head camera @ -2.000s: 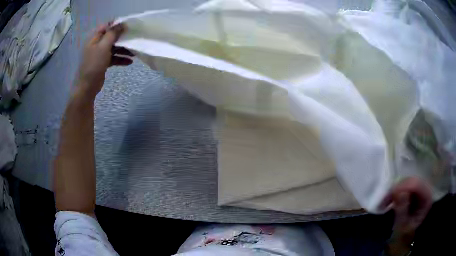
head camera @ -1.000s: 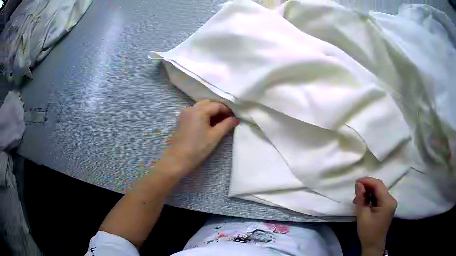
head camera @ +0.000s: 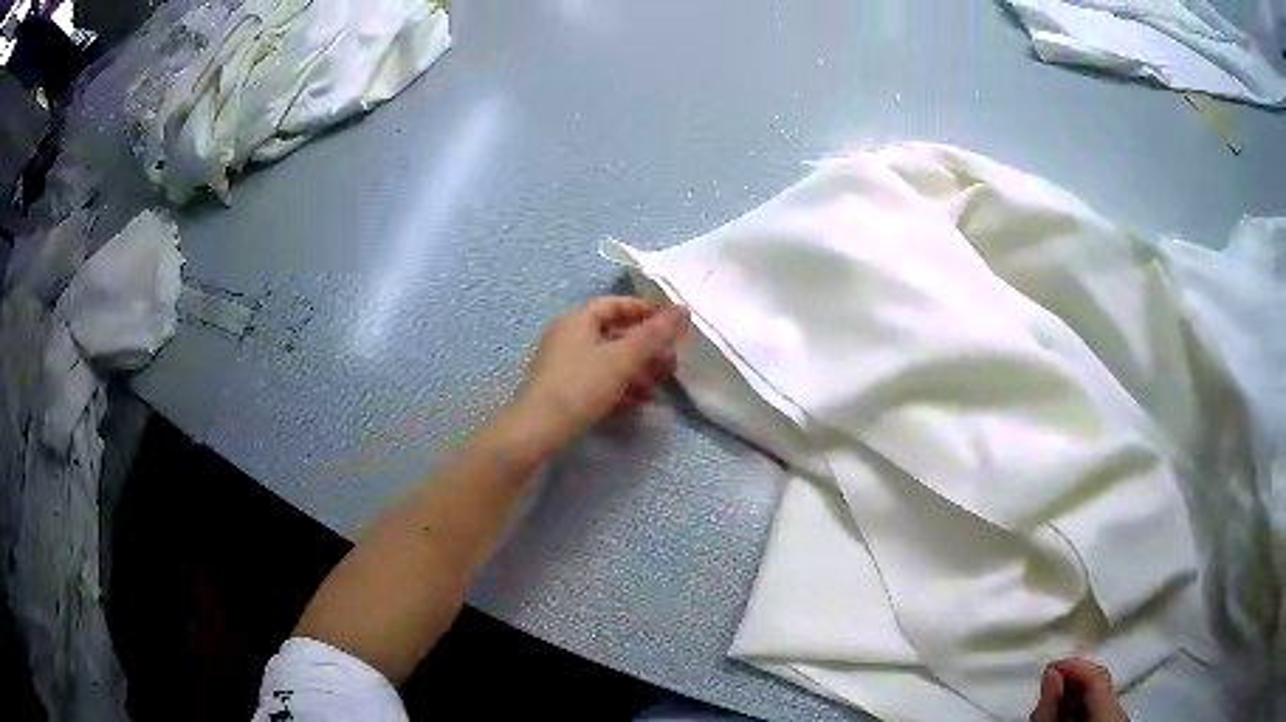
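A large cream-white garment lies on the grey speckled table, with long seams and a folded left edge. My left hand is at that left edge, near the upper left corner, fingertips and thumb together at the cloth; whether they pinch it is not clear. My right hand is at the bottom edge of the picture, mostly cut off, fingers curled over the lower part of the garment. No tool can be made out in it.
The grey table has a curved front edge. Crumpled white cloth lies at the upper left, and more cloth hangs over the left edge. Another white piece is at the far right. Brighter white cloth lies beside the garment.
The garment was lifted and spread between both hands, then laid down. Since then my left hand has moved up along its left edge. The view has shifted, showing more far table and less of my right hand.
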